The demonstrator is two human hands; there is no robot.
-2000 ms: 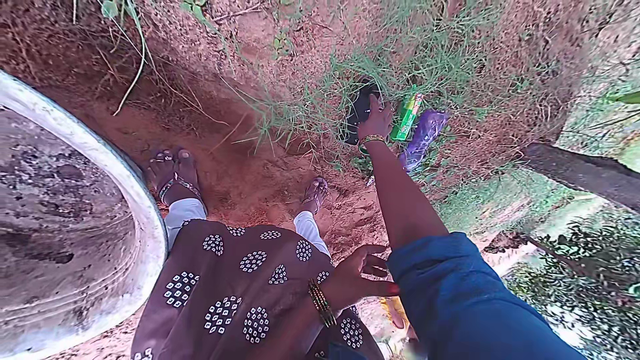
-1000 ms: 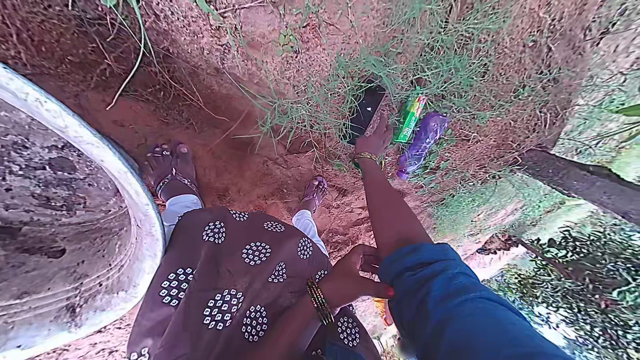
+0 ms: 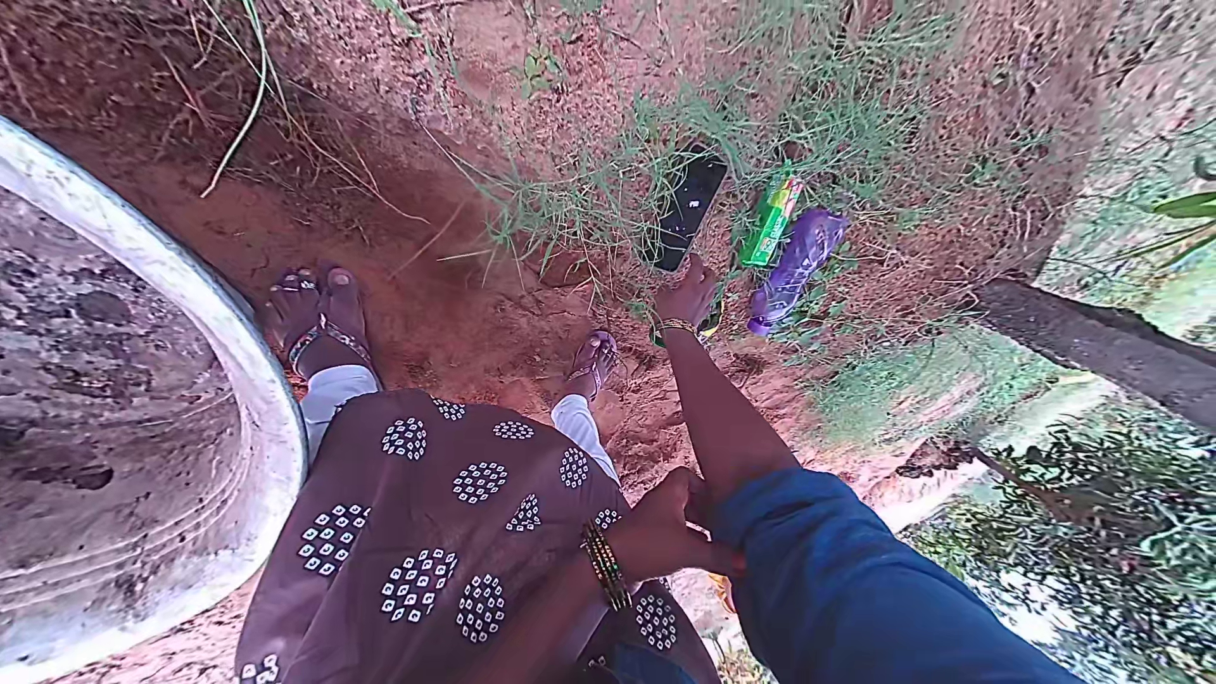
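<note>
A dark smartphone [image 3: 693, 204] with a small light mark on its screen lies on the grass. My right hand [image 3: 688, 293], with a thin bangle at the wrist, has its fingertips at the phone's lower end; whether they grip it is unclear. Beside the phone lie a green packet [image 3: 771, 223] with printing and a purple bottle [image 3: 800, 266]. My left hand [image 3: 670, 532], wearing several bangles, is bent against the blue sleeve [image 3: 845, 570] near my right elbow. Its thumb lies over the cloth, and its hold cannot be made out.
A large round whitish container [image 3: 256, 408] with a stained inside stands close at the left. Below me are my sandalled feet on reddish soil and my patterned brown garment. Dry stems and grass cover the bank above. A tree trunk [image 3: 1102, 337] and leafy branches are at the right.
My right hand has drawn back from over the phone to its lower end, so more of the screen shows. My left hand stays by the blue sleeve.
</note>
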